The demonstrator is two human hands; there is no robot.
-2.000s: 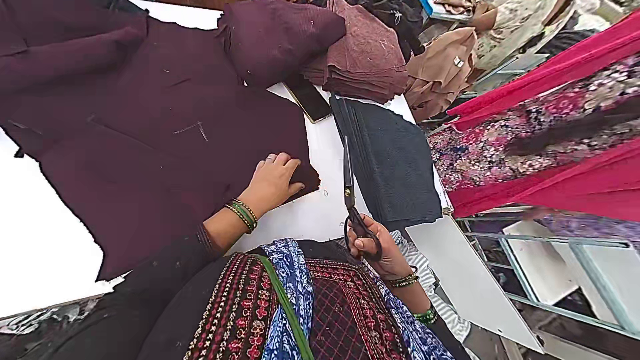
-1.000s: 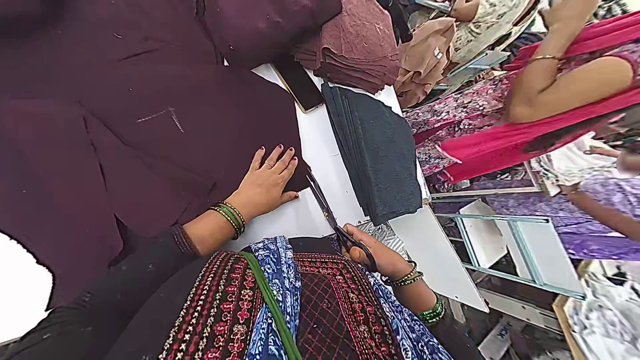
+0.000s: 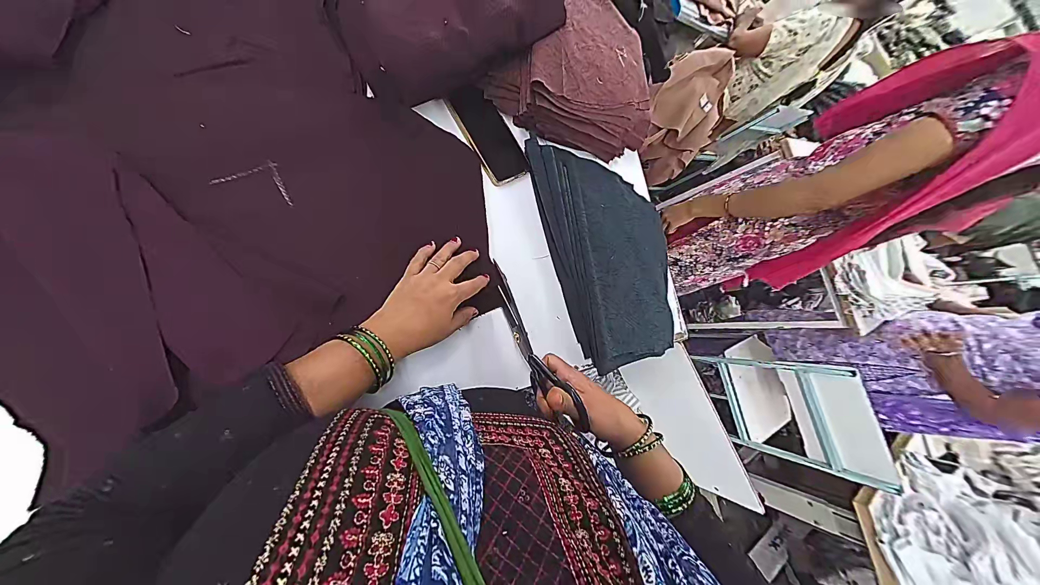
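My left hand [image 3: 431,296] lies palm down with fingers spread on dark maroon fabric [image 3: 366,187], close to the fabric's right edge. Thin chalk lines mark the fabric farther up. In my right hand [image 3: 589,402] is a pair of black-handled scissors [image 3: 524,337], the blades pointing up and left. Their tips reach the cut edge of the maroon fabric, just right of my left fingertips. Whether the blades are slightly parted cannot be made out. A stack of folded dark blue-grey cloth [image 3: 621,268] lies right of the scissors on the white table [image 3: 532,236].
A phone [image 3: 491,142] lies beside a stack of mauve cloth pieces [image 3: 585,81]. Brown cloth [image 3: 691,97] lies beyond. Several people are close by on the right, one in a pink-edged floral garment [image 3: 756,240]. A metal-framed rack [image 3: 804,398] stands at the table's right edge.
The maroon fabric's lower left part now lies folded, where two seconds ago it was flatter. The scissors, upright two seconds ago, now lean left to the fabric's edge. A co-worker's arm has come down on the right.
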